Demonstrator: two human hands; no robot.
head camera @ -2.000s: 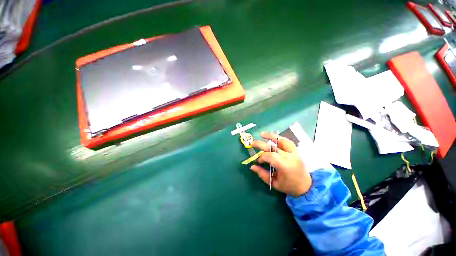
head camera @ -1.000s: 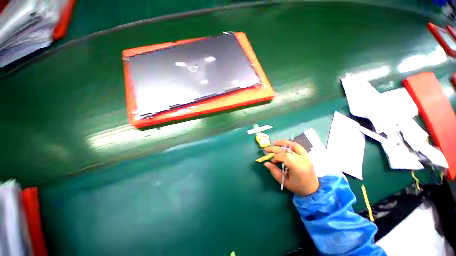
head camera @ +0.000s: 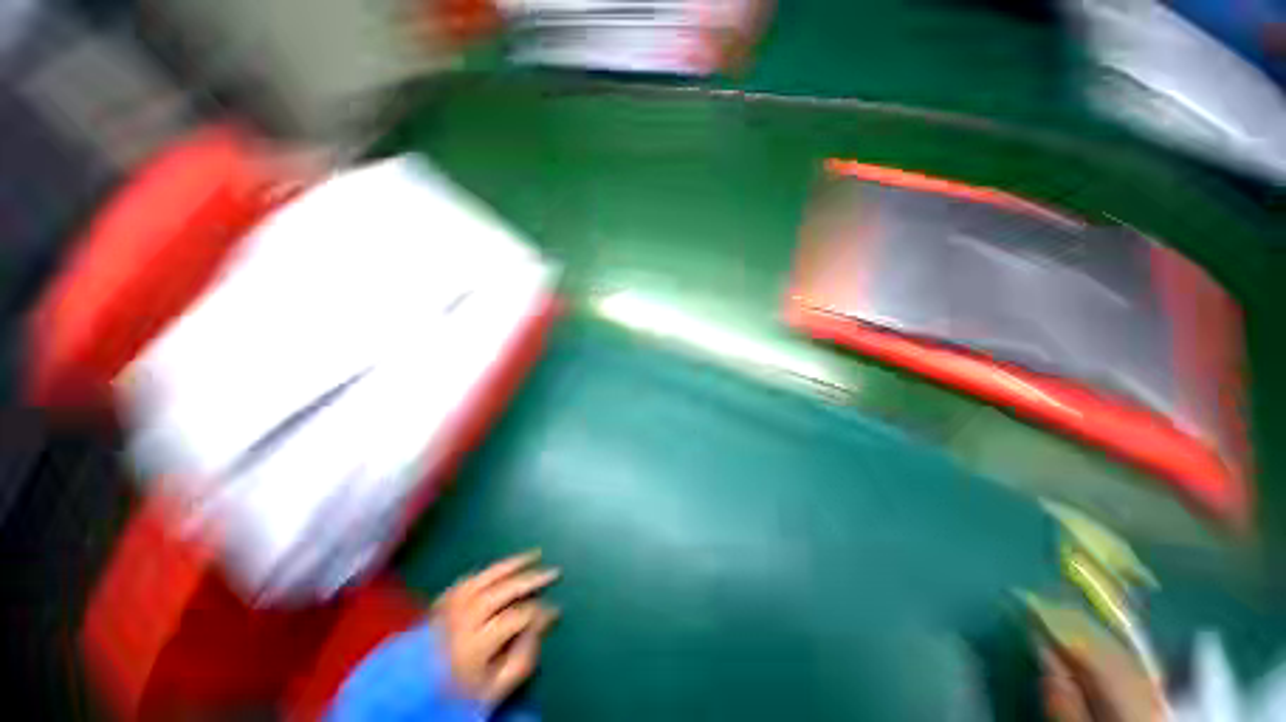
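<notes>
The dark grey laptop cover (head camera: 1015,282) lies on a red-orange foam pad (head camera: 1015,384) at the upper right, blurred, with no hand on it. My left hand (head camera: 494,628) is at the bottom, left of centre, over the green bench, fingers apart and holding nothing visible. My right hand (head camera: 1093,677) is at the bottom right, cut off by the edge and strongly blurred. A thin pale streak lies beside it; whether it holds the tweezers cannot be told. A blurred yellow item (head camera: 1100,581) lies just above it.
A thick white stack of bagged covers (head camera: 332,353) sits on a red pad at the left. More red foam (head camera: 141,282) is at the far left. Another white and red stack (head camera: 628,35) is at the top. White material (head camera: 1192,85) is at the top right. Blurred white scraps are at the lower right.
The view has swung left, so the cover and pad appear further right and the white stack has come in. My left hand has come into view. My right hand is now at the bottom right edge.
</notes>
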